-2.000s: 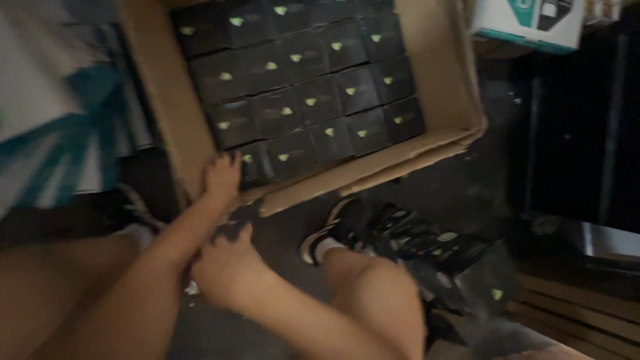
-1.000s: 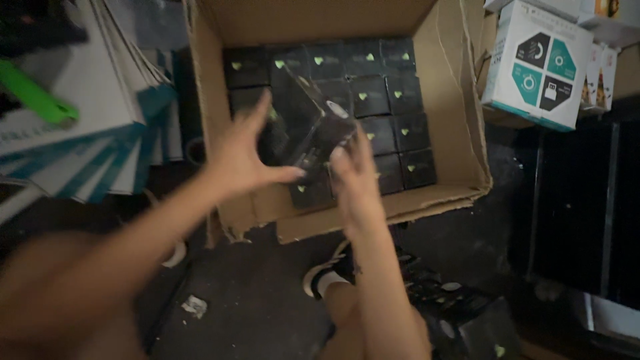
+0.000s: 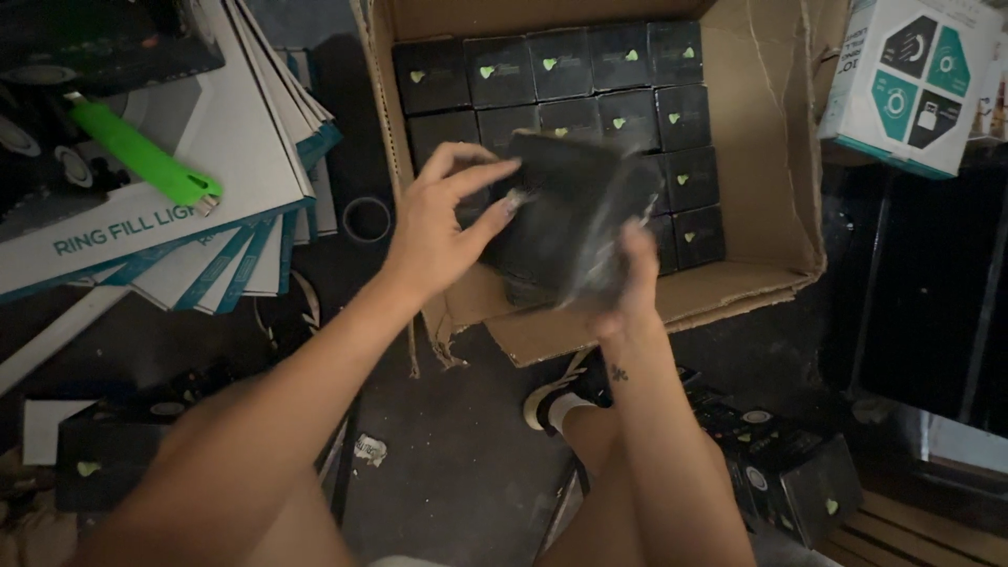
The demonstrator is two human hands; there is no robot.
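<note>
A black box [image 3: 555, 213], blurred by motion, is held above the front part of an open cardboard carton [image 3: 756, 134]. My right hand [image 3: 634, 276] grips its lower right side. At its upper left side is my left hand [image 3: 449, 213], fingers and thumb apart; whether the fingertips touch the box is hard to tell. Rows of small black boxes [image 3: 618, 59] with a light green mark fill the back and right of the carton. The held box and my hands hide the carton's front left part.
Flat white and teal ring light boxes [image 3: 260, 157] lie fanned at the left, with a bright green tool [image 3: 138, 153] on top. A white and teal box [image 3: 906, 87] stands at the right. More black boxes [image 3: 811, 480] sit beside my right leg. A tape roll [image 3: 367, 219] lies left of the carton.
Two seconds ago my left hand was at the carton's front left corner and my right hand was outside it. A second ago both hands were around a black box over the carton.
</note>
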